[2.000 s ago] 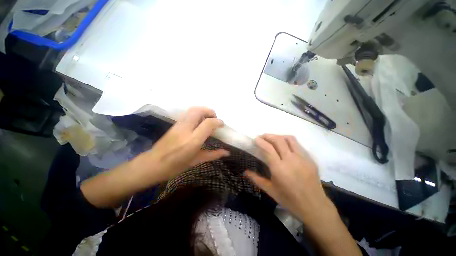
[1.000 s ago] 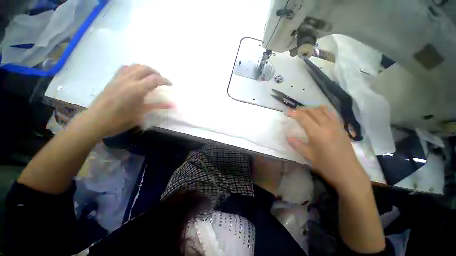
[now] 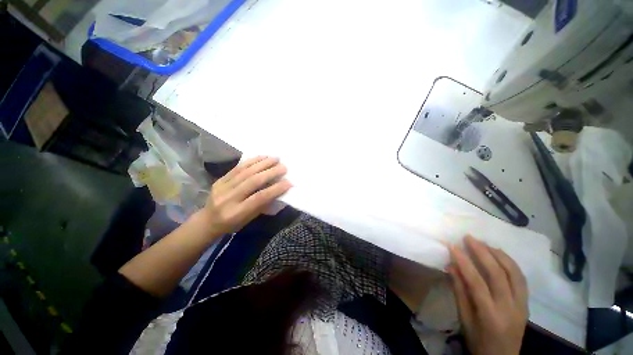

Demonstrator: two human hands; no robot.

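Observation:
A thin white fabric piece (image 3: 395, 232) lies along the front edge of the white table and almost vanishes against it. My left hand (image 3: 246, 191) rests on its left end at the table edge, fingers close together. My right hand (image 3: 489, 295) lies on the cloth near its right part, fingers slightly bent, cut by no edge but close to the bottom. Whether either hand grips the cloth or only presses it cannot be told. The dark thread snips (image 3: 497, 197) lie on the machine bed (image 3: 444, 163), with black shears (image 3: 563, 201) to their right.
The sewing machine head (image 3: 555, 76) stands at the upper right. A second white cut piece (image 3: 605, 215) lies right of the shears. A blue-rimmed basket (image 3: 166, 68) with white pieces is at the upper left. Crumpled scraps (image 3: 166, 177) hang below the table edge at left.
The view has shifted, so the table and machine sit differently. My left hand has come down to the front edge from above the table. My right hand has moved away from the snips toward the front edge.

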